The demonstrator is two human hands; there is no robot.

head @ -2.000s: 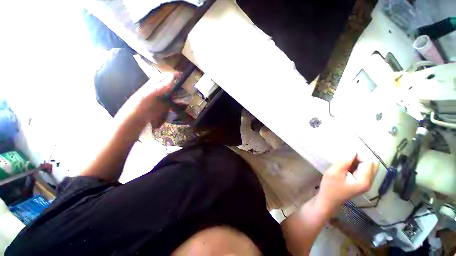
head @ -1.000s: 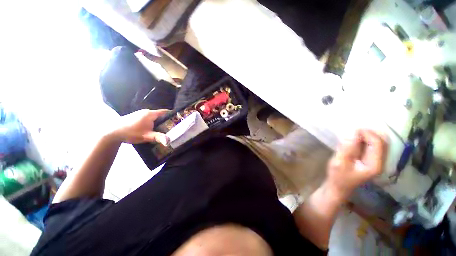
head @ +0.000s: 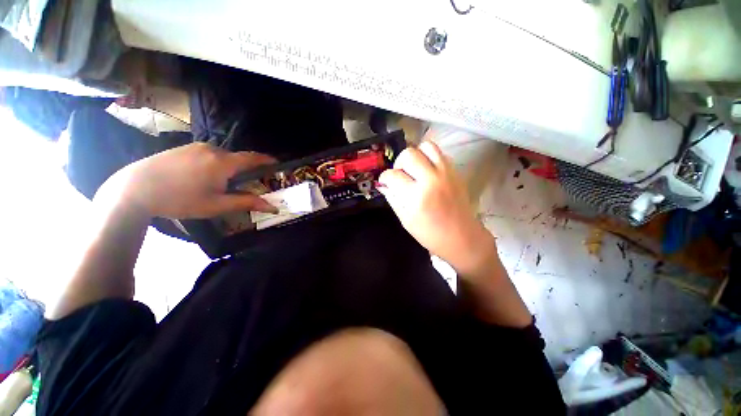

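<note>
The long dark parts tray (head: pixel 302 223) lies over my lap, below the table's front edge. In it are brass-coloured bits (head: pixel 305 175), a red item (head: pixel 357 165), a white card (head: pixel 286 203) and small metal pieces near the right end. My left hand (head: pixel 191 180) grips the tray's left end, thumb over the card and fingers on the far rim. My right hand (head: pixel 431 199) is at the tray's right end with curled fingers over the small metal pieces. Whether it holds a piece is hidden.
The white machine table (head: pixel 341 65) crosses the top, with a printed ruler and a round metal part (head: pixel 435 40) on it. Blue-handled snips (head: pixel 617 93) and black-handled shears (head: pixel 648 81) lie at its right. An open white tray (head: pixel 705 166) is at the table's end. Scraps litter the floor.
My right hand has moved from above the table down to the tray's right end. The tray, first partly under the table, is now out over my lap. The view has turned and shifted.
</note>
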